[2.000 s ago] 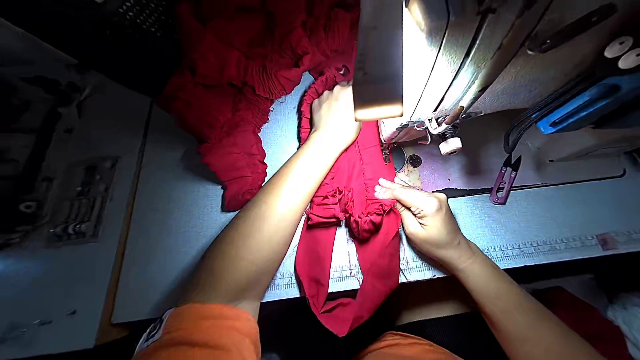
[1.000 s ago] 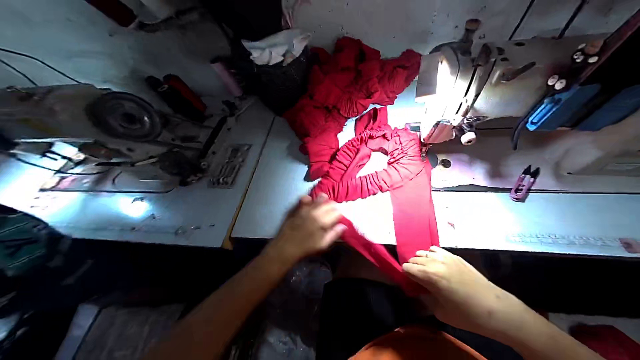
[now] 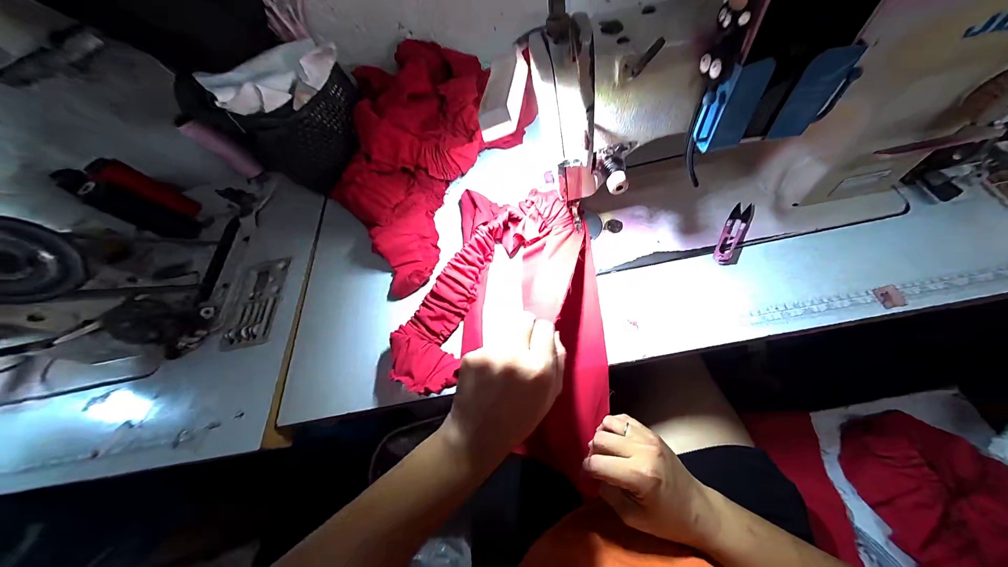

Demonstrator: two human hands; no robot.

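A red fabric piece with a gathered band (image 3: 453,295) lies on the sewing table, its upper end at the needle area of the sewing machine (image 3: 579,177). From there a flat red strip (image 3: 587,339) runs down over the table's front edge. My left hand (image 3: 512,378) is closed on the fabric's edge just below the machine head. Lower down, past the table edge, my right hand (image 3: 638,472) pinches the strip's right edge; a ring is on one finger. Whether the presser foot is down on the cloth cannot be told.
More gathered red fabric (image 3: 417,118) is heaped behind, beside a black mesh basket (image 3: 303,130) with white cloth. Purple thread snips (image 3: 734,234) lie right of the needle. A measuring tape (image 3: 835,303) runs along the front edge. Another sewing machine (image 3: 47,260) stands left; red cloth (image 3: 929,472) lies lower right.
My left hand has moved from the gathered band's lower end up to the fabric below the machine head. The strip, looped two seconds ago, now hangs over the edge. The view has shifted.
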